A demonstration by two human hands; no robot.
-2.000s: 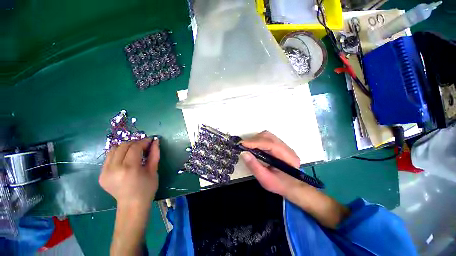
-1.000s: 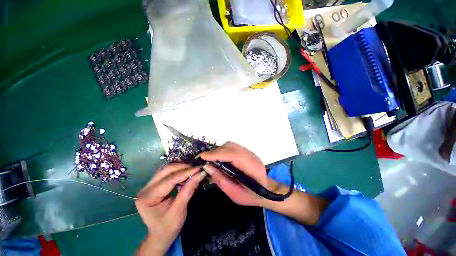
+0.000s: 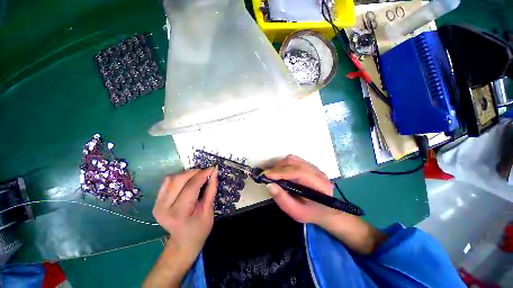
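Note:
A dark PCB panel (image 3: 229,188) lies on the white work sheet (image 3: 281,132) at the near edge. My right hand (image 3: 301,185) holds the black soldering iron (image 3: 315,195); its metal tip reaches left over the panel. My left hand (image 3: 187,205) is at the panel's left side, thumb and fingertips pinched together near the iron's tip; what is between them is too small to tell. The thin solder wire (image 3: 95,206) runs from the left edge to my left hand. A pile of wired components (image 3: 109,177) lies to the left on the green mat.
The fume hood (image 3: 225,67) stands over the sheet. A spare PCB panel (image 3: 129,70) lies back left. The tip-cleaning tin (image 3: 306,63), yellow bin (image 3: 306,29), red-handled tool (image 3: 360,70) and blue soldering station (image 3: 419,84) stand to the right. The spool stand (image 3: 17,201) is at the left edge.
My left hand has moved from the component pile to the panel, then drawn slightly left. The iron, earlier close against my left fingers, now lies farther right with its tip over the panel.

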